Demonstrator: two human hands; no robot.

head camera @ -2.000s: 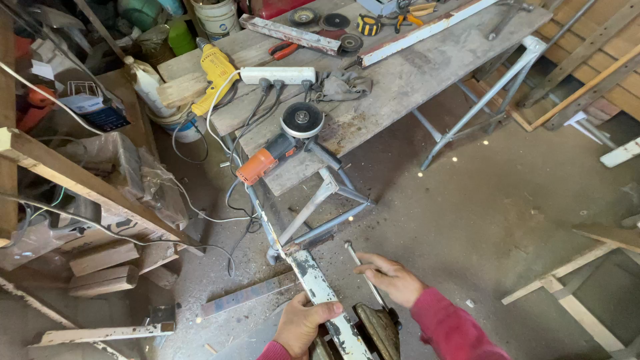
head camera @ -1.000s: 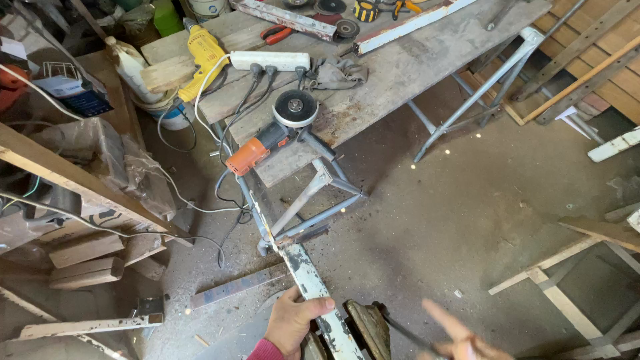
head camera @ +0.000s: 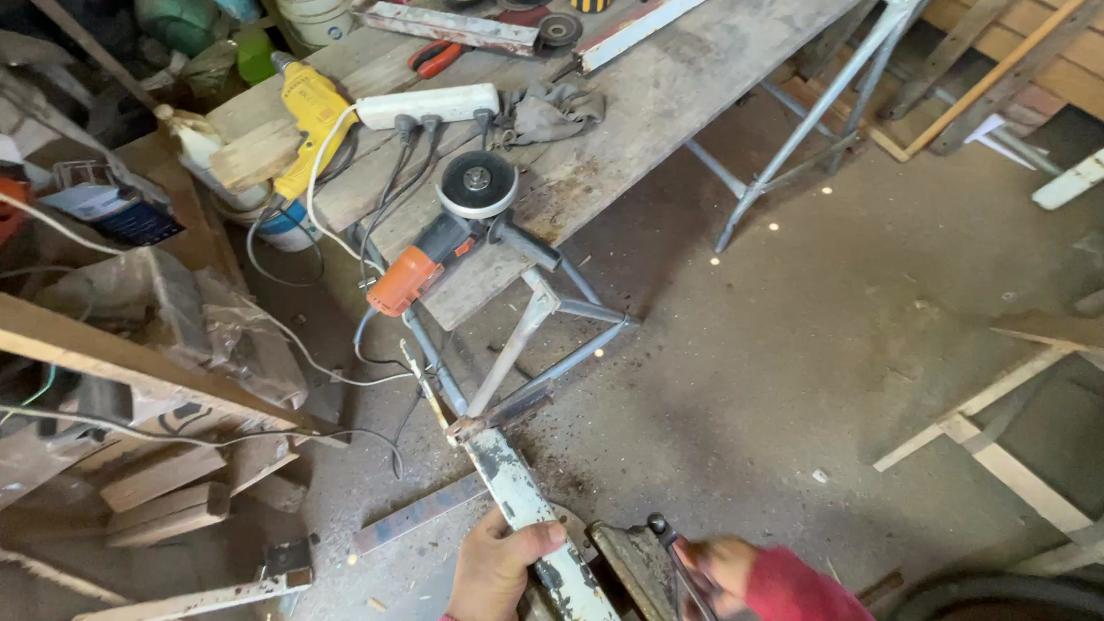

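Observation:
A metal bar with chipped white paint (head camera: pixel 517 483) slants up from the bottom edge, and my left hand (head camera: pixel 502 561) grips it with the thumb on top. Just right of it is a worn metal bench vise (head camera: pixel 634 561), its jaws beside the bar. My right hand (head camera: pixel 720 565), slightly blurred, is at the vise handle (head camera: pixel 690 582), a rod with a rounded end; fingers curl near the rod. Beyond the bar, an orange and black angle grinder (head camera: pixel 440 246) lies at the corner of the wooden bench, disc up.
The plank bench (head camera: pixel 638 129) on metal trestles (head camera: pixel 517 345) carries a yellow power drill (head camera: pixel 315 125), a white power strip (head camera: pixel 427 105), a grey cloth (head camera: pixel 556 112) and red-handled pliers (head camera: pixel 435 59). Cords trail down at left near wood offcuts (head camera: pixel 168 513). A wooden frame (head camera: pixel 992 448) stands at right.
My right hand was off the handle with fingers extended a second ago and is now at it. The handle's visible position has changed. My left hand stays on the bar.

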